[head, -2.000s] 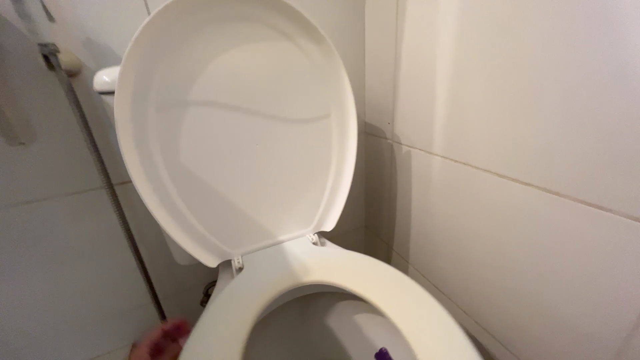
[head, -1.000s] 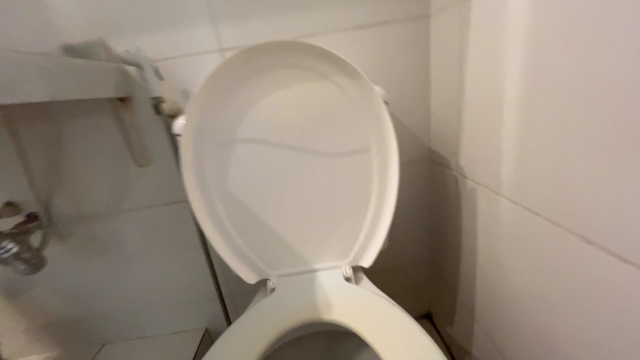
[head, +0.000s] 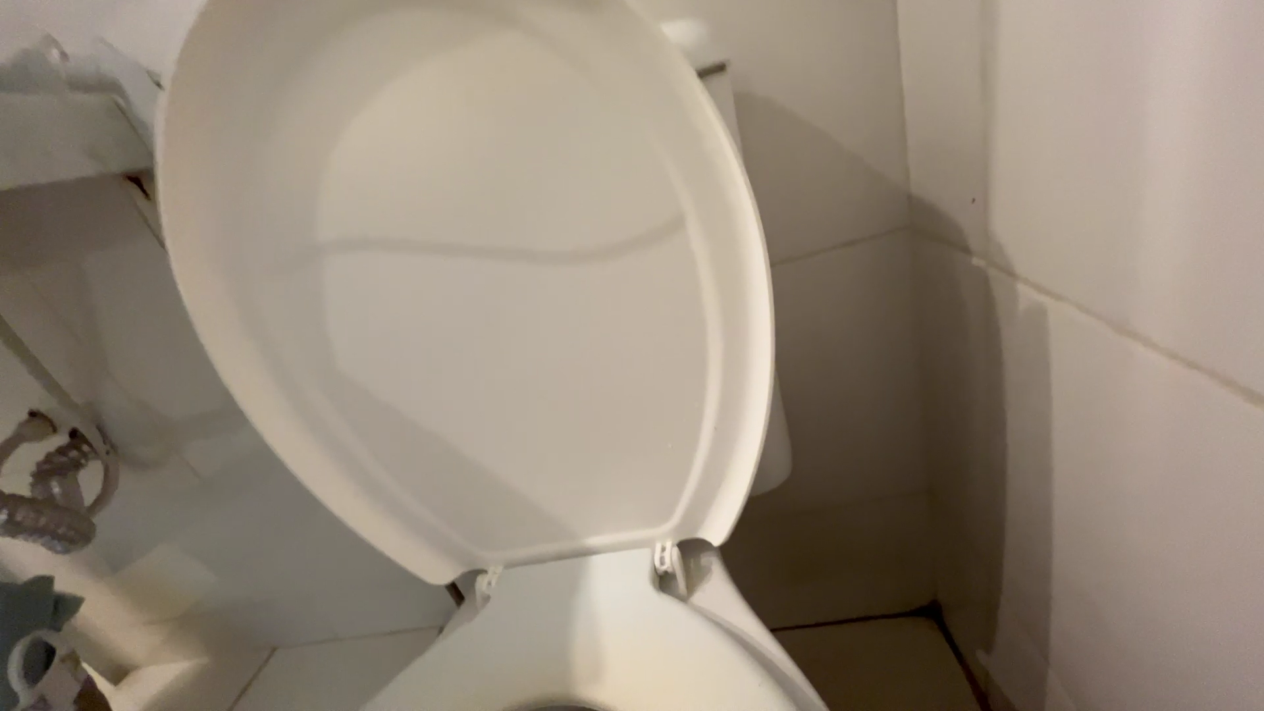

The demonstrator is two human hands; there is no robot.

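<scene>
Neither my left hand nor my right hand is in view. A white toilet lid (head: pixel 513 326) stands raised, with its inner face toward me and a curved shadow across it. Below it the white toilet seat (head: pixel 592 632) lies lowered on the bowl, joined at two white plastic hinges (head: pixel 668 561). Only the rear edge of the seat's opening shows at the bottom of the view. Part of the white cistern shows behind the lid.
At the left are a pale ledge (head: pixel 69 138), a coiled metallic hose (head: pixel 49 504) by the wall, and a teal object beside a white handled container (head: pixel 54 662). White tiled walls (head: pixel 1136 444) meet in a corner at the right.
The fingers seen at the lower left two seconds ago have left the view, and so has the small purple thing at the seat opening. The view has shifted and come closer to the lid.
</scene>
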